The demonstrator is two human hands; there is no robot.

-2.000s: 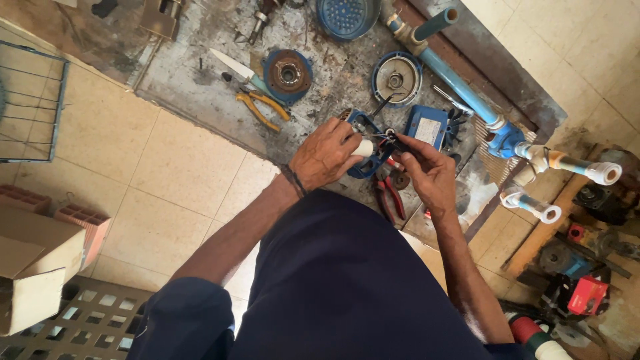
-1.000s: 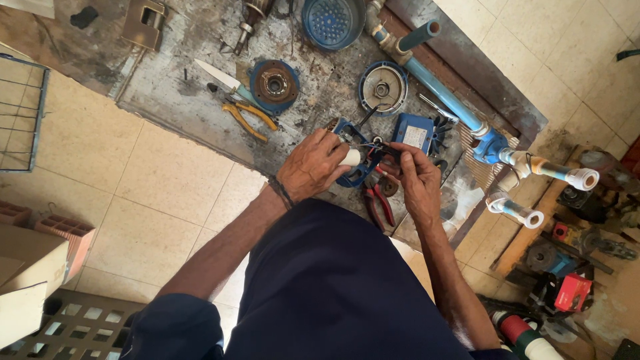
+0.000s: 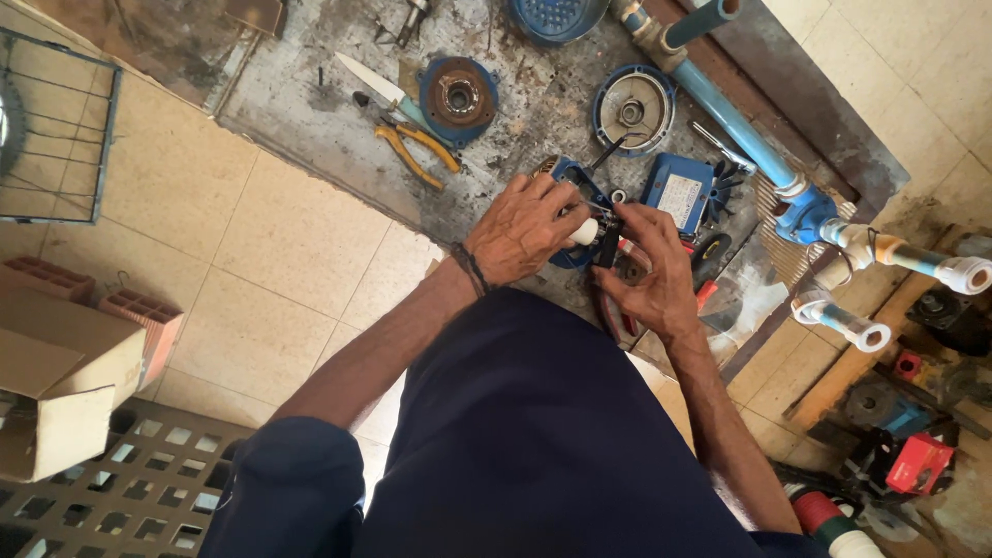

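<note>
At the bench's near edge, my left hand (image 3: 527,229) is closed around a white cylindrical part (image 3: 584,232), likely a capacitor, over a blue motor housing (image 3: 570,172) with copper windings. My right hand (image 3: 655,267) pinches a small black part (image 3: 609,244) between thumb and fingers, just right of the white part. Thin wires run between the two parts. Red-handled pliers (image 3: 629,324) lie partly under my right hand. Beside it rest a blue terminal box cover (image 3: 676,192) with a label and a black fan (image 3: 722,190).
Yellow-handled pliers (image 3: 418,155), a knife (image 3: 372,77) and a blue flange with a rusty centre (image 3: 459,97) lie left on the bench. A round blue-rimmed end cover (image 3: 634,110) sits beyond my hands. A blue pipe assembly (image 3: 736,116) spans the right side. A cardboard box (image 3: 70,349) stands lower left.
The view has shifted slightly. Both hands stay over the motor housing, holding the white and black parts; my right thumb and fingers are now spread wider around the black part.
</note>
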